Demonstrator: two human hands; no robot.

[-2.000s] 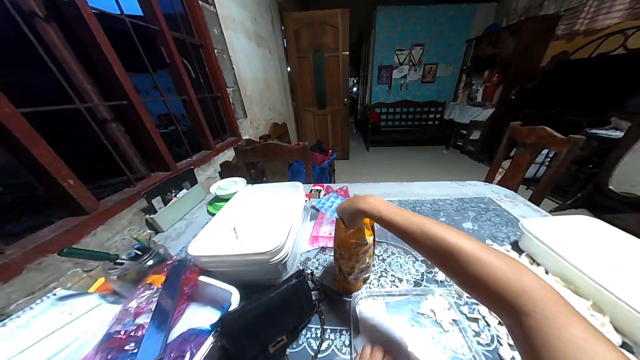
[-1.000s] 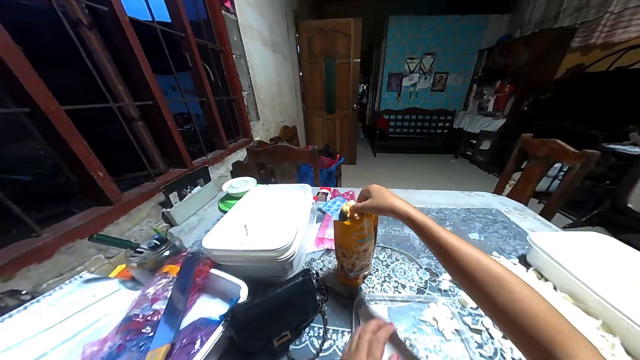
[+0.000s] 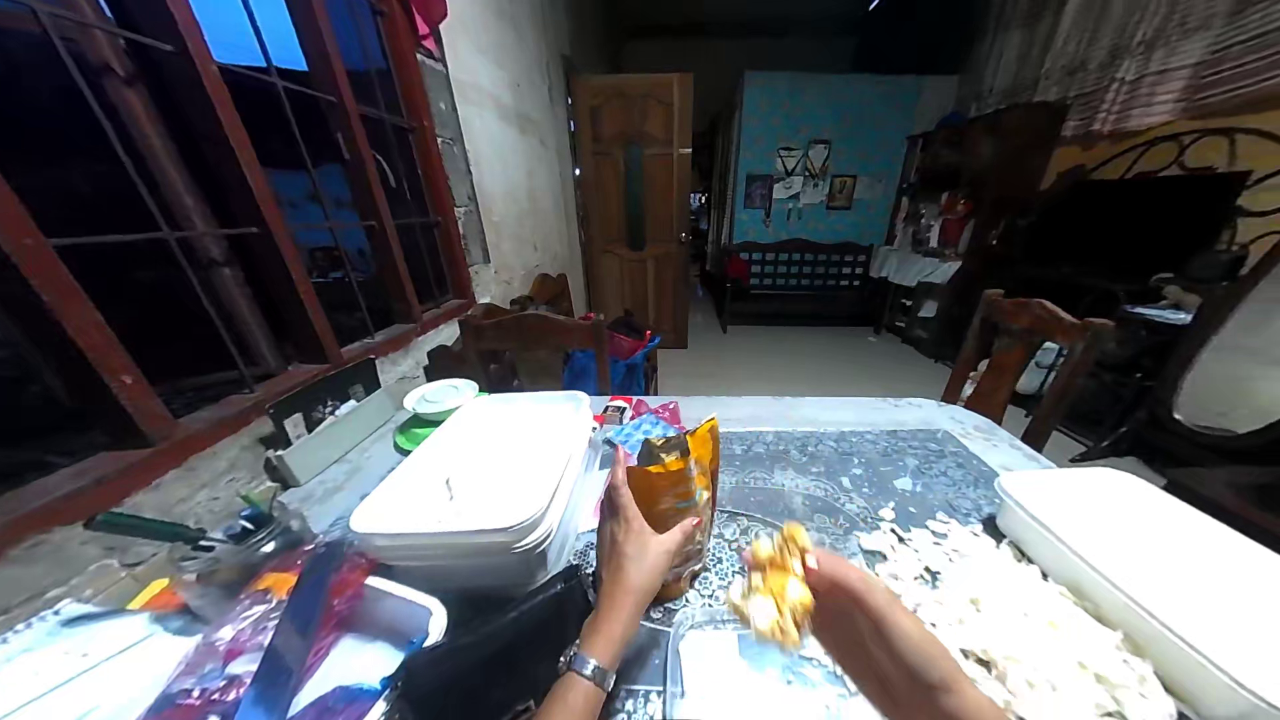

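My left hand (image 3: 640, 545), with a metal wristwatch, grips the left side of an orange-brown plastic pouch (image 3: 690, 490) standing upright on the table, its top open. To its right, my right hand (image 3: 840, 590) holds a clump of yellowish, popcorn-like pieces (image 3: 778, 585), blurred by motion. Below the clump is a clear plastic container (image 3: 700, 650), partly cut off by the lower edge. Many white flake-like pieces (image 3: 1010, 620) lie spread to the right of my right hand.
Stacked white lidded tubs (image 3: 480, 460) stand left of the pouch, a black bag (image 3: 490, 640) before them. A long white container (image 3: 1150, 560) is at right. Plastic packaging (image 3: 270, 640) and a jar of tools (image 3: 250, 535) lie at left.
My right hand has come out of the pouch's top and moved right and nearer with a yellowish clump. My left hand has moved up from the clear container and taken hold of the pouch.
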